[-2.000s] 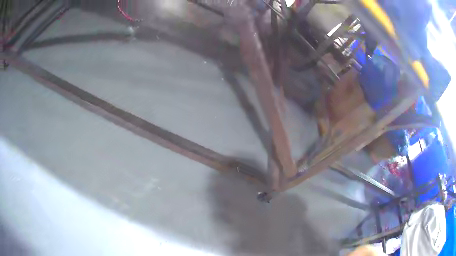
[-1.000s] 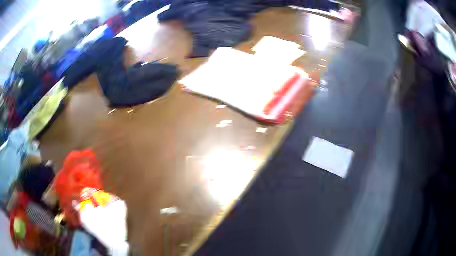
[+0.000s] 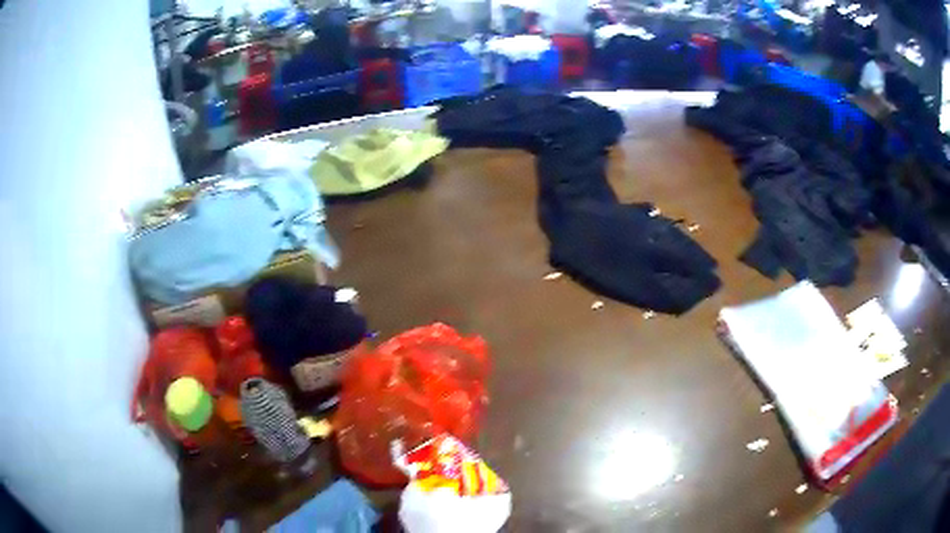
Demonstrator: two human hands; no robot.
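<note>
No hand is in view. Nearest in front is a large glossy brown table (image 3: 521,385). A crumpled red plastic bag (image 3: 411,390) lies at its left front. A white plastic bag (image 3: 455,500) with red-orange print touches it and is cut off by the lower edge. A light blue cloth piece (image 3: 328,512) lies to its left. A flat white packet (image 3: 807,364) with a red end lies near the right edge, beside a small white paper (image 3: 877,338).
Dark garments (image 3: 615,229) lie across the table's back, more at right (image 3: 807,187). At left are a light blue garment (image 3: 214,239) on a box, a yellow-green cloth (image 3: 377,161), a black heap (image 3: 302,323) and a yellow-green lid (image 3: 189,403). A white wall or pillar (image 3: 78,260) stands left.
The view has swung from the floor and table frame to the tabletop, then further left and up. The back of the table and the workshop behind it now show. The floor paper has left view.
</note>
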